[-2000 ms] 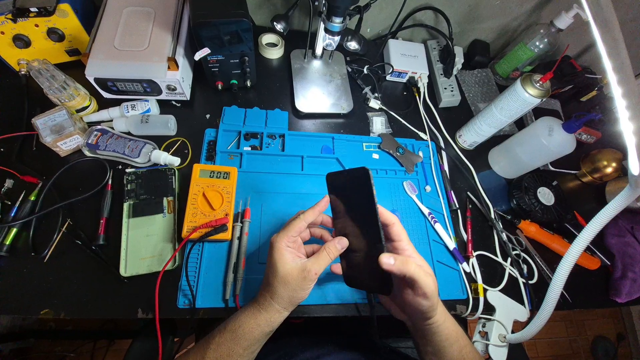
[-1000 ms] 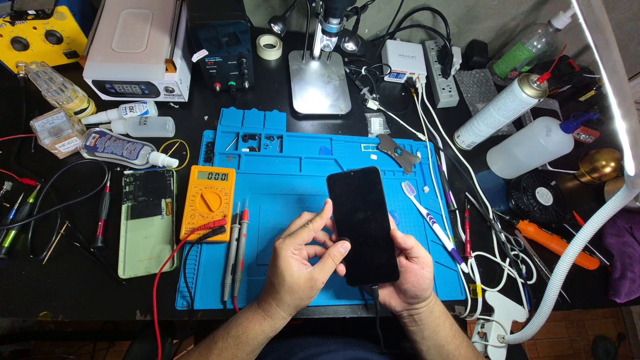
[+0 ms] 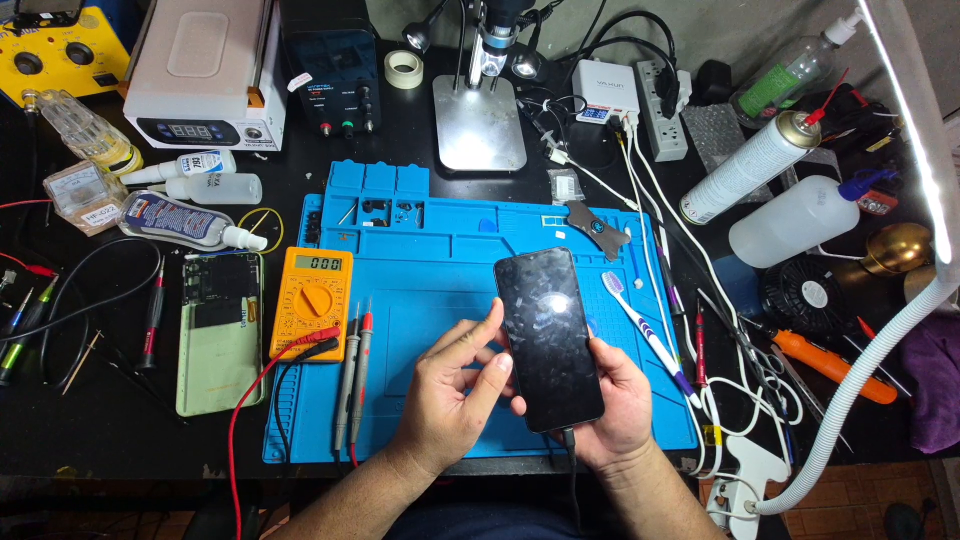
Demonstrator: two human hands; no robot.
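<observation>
A smartphone (image 3: 551,345) with a dark, smudged screen is held over the blue silicone repair mat (image 3: 420,300). My right hand (image 3: 622,397) grips it from behind and along its right edge. A black cable (image 3: 571,457) is plugged into its bottom end. My left hand (image 3: 454,386) is at the phone's left edge, fingers bent and thumb near the side; whether it bears any of the weight is unclear. On the left lie a yellow digital multimeter (image 3: 312,300), its two test probes (image 3: 352,382) and a pale green phone back cover (image 3: 220,337). A purple and white toothbrush (image 3: 649,334) rests on the right.
A microscope stand's metal base (image 3: 480,124) is behind the mat, near a power supply (image 3: 330,75) and a multi-port charger (image 3: 606,90). White cables run down the right side, near a spray can (image 3: 750,165), a plastic bottle (image 3: 795,217) and a flexible lamp arm (image 3: 847,397).
The phone has turned so its screen faces the camera more fully, and the cable at its bottom end has come into plain view. Both hands remain around the phone.
</observation>
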